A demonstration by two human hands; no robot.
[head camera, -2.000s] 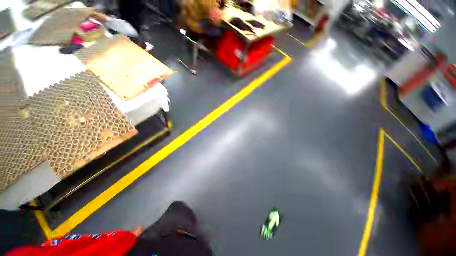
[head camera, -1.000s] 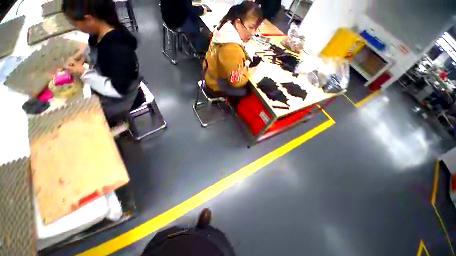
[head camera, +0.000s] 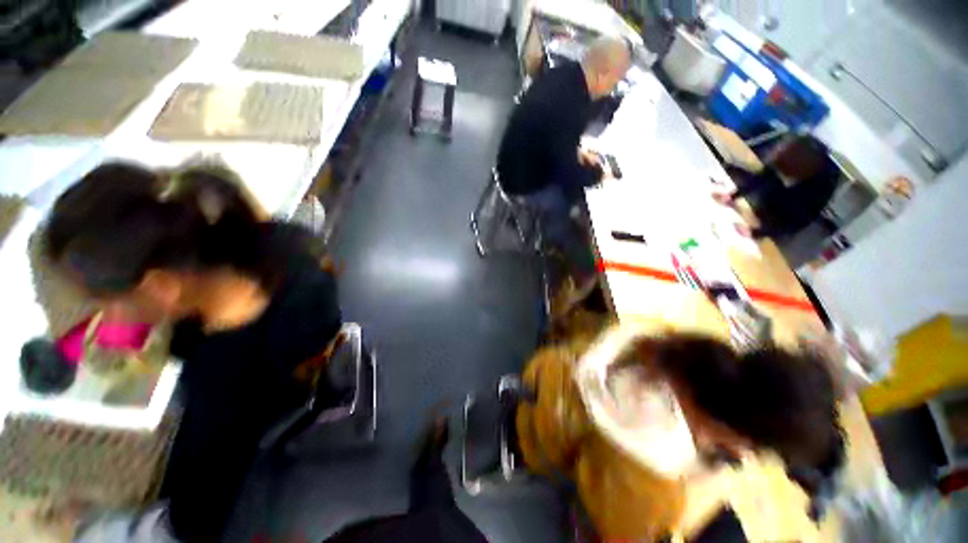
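Neither of my hands shows in the head view. Only dark clothing of mine and a dark pointed shape show at the bottom middle. Nearest on the left, a ridged board (head camera: 80,461) lies on the white-topped table (head camera: 23,318). A bright pink item (head camera: 119,335) and a dark round item (head camera: 48,366) are near a seated person's hands on that table. More flat tan-grey boards (head camera: 236,112) lie farther along it. The picture is blurred.
A person in black (head camera: 255,350) sits at the left table; a person in a mustard jacket (head camera: 605,456) sits close on the right. Between them runs a grey floor aisle (head camera: 409,308) with metal stools (head camera: 488,435) and a white-topped stool (head camera: 434,95). Two more people sit at the long right table (head camera: 658,138).
The view has turned left and moved forward into the aisle between the tables. The two seated people are now close on either side. The yellow floor line has left the view.
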